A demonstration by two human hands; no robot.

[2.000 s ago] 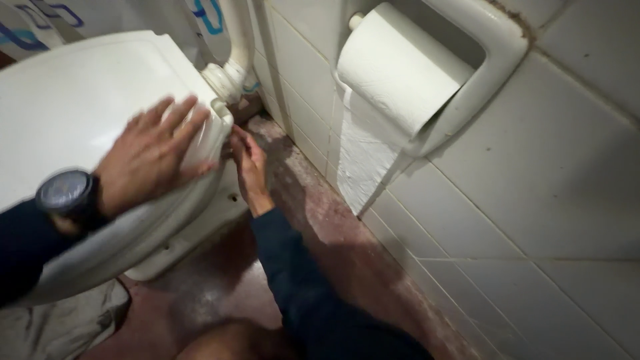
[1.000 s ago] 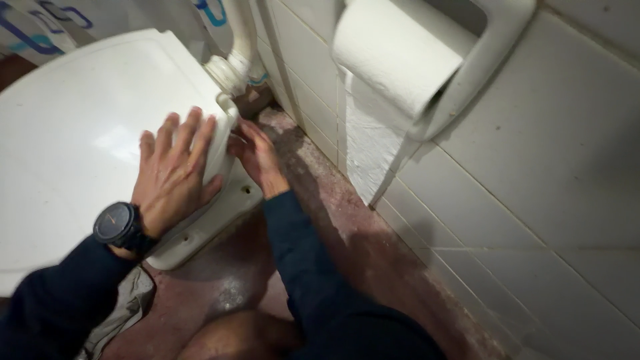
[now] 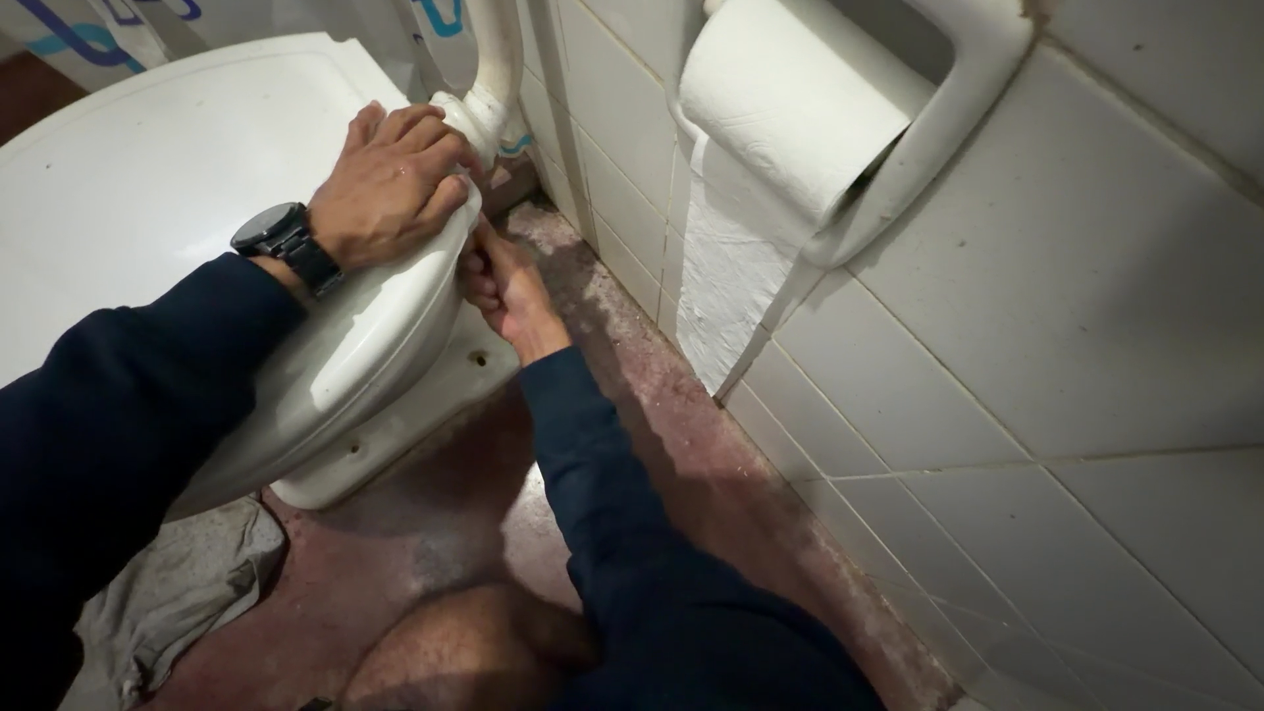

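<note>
A white toilet bowl [image 3: 326, 415] with its seat lid [image 3: 197, 148] down fills the left of the view. My left hand [image 3: 395, 188], with a dark watch [image 3: 286, 242] on the wrist, rests over the lid's rear corner beside the white flush pipe [image 3: 494, 79], fingers curled over the edge. My right hand [image 3: 509, 286] is under the rim at that same corner, its fingers bent and partly hidden; whether they hold something cannot be told.
A toilet paper roll [image 3: 800, 99] hangs in a white holder [image 3: 918, 148] on the tiled wall [image 3: 1037, 326] at right. A grey cloth [image 3: 197, 583] lies on the reddish floor [image 3: 395, 553]. A patterned curtain [image 3: 296, 30] hangs behind the toilet.
My left hand has moved from lying flat on the lid to its rear corner near the pipe, its fingers now curled. My right hand stays under the rim.
</note>
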